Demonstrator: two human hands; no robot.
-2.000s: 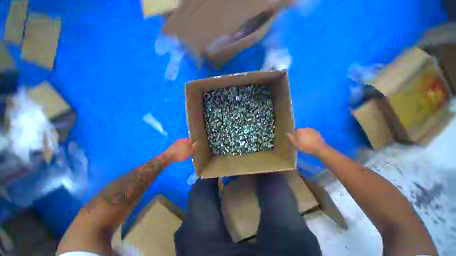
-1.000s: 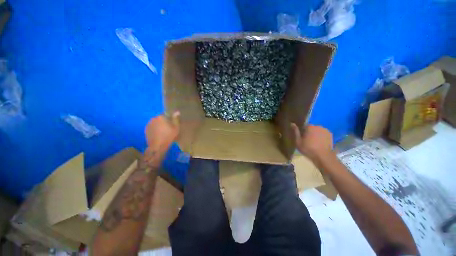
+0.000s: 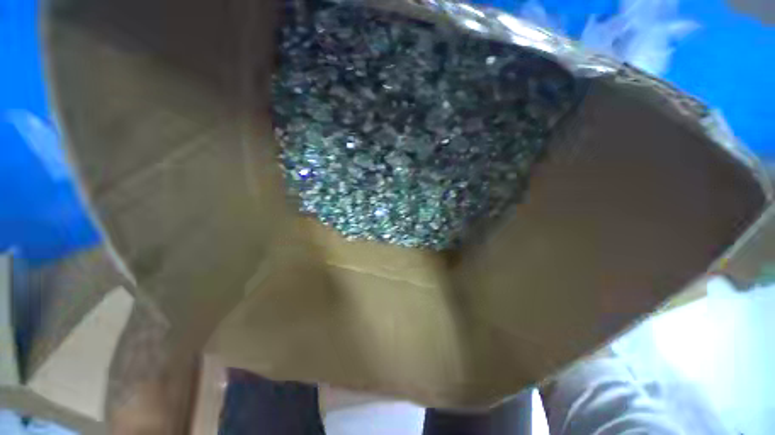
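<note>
An open brown carton (image 3: 365, 323) fills most of the head view, held up very close and tilted, its mouth towards me. Small glittery green-silver bits, perhaps circuit boards (image 3: 391, 161), lie in its far end. A strip of shiny tape runs along its top rim. My left forearm (image 3: 149, 374) shows below the carton's left side, but my left hand is hidden behind the carton. My right hand does not show.
Blue floor with clear plastic scraps (image 3: 637, 34) shows beyond the carton. Another open carton (image 3: 81, 357) stands at the lower left. My dark trouser legs are below. Grey fabric (image 3: 603, 395) and a bright white surface (image 3: 722, 340) are at the lower right.
The carton has come up much closer to the camera and now covers most of the view. Both hands, seen earlier gripping its sides, have gone out of sight.
</note>
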